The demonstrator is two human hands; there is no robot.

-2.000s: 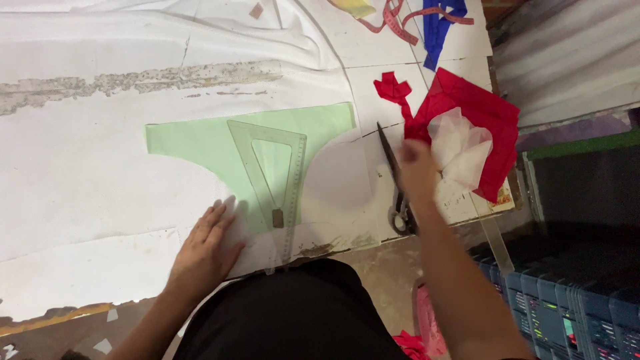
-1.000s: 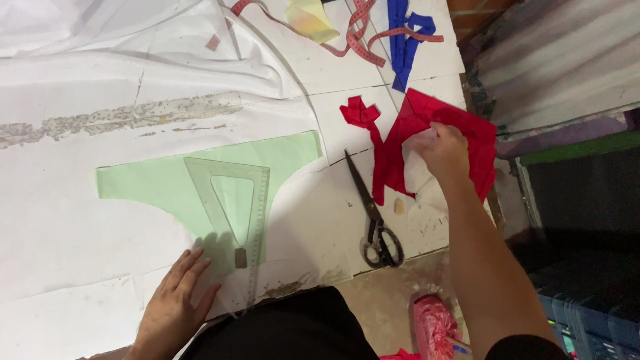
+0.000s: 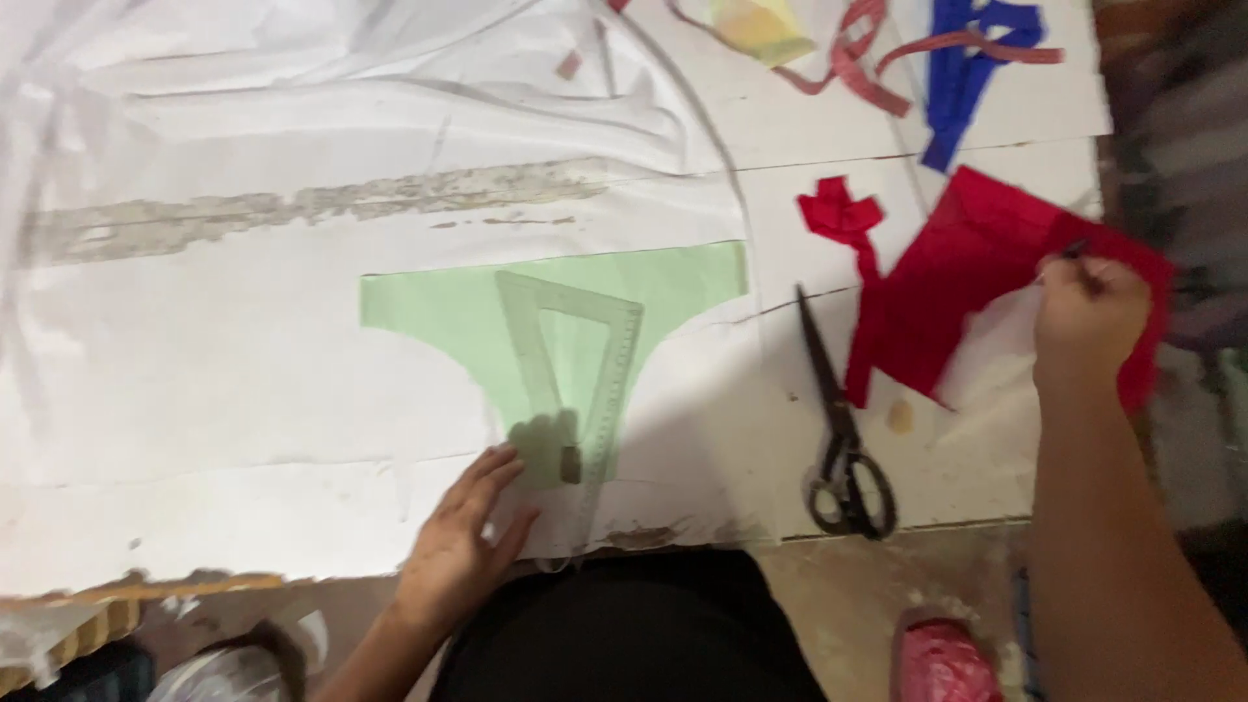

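A light green pattern piece (image 3: pixel 439 307) lies on white fabric spread over the table, with a clear plastic set square (image 3: pixel 624 361) on top of it. My left hand (image 3: pixel 473 526) rests flat, fingers apart, by the pattern's lower left edge. At the right, my right hand (image 3: pixel 1092 302) is over a red cloth (image 3: pixel 975 263), its fingers pinched on a small dark object (image 3: pixel 1075 250) that is too blurred to name. Beneath that hand is a blurred piece of thin white material (image 3: pixel 999 341). Black-handled scissors (image 3: pixel 840 439) lie between the pattern and the red cloth.
A pink measuring tape (image 3: pixel 858 78), blue fabric strips (image 3: pixel 955 97) and a yellowish piece (image 3: pixel 760 29) lie at the table's back right. A narrow red scrap (image 3: pixel 863 292) sits beside the red cloth. Below the table edge (image 3: pixel 916 526) is a pink plastic-like bundle (image 3: pixel 946 663).
My right hand has moved from near the scissors onto the red cloth, first touching the white material and now pinching a dark object. The white material has shifted on the cloth. My left hand stays by the pattern.
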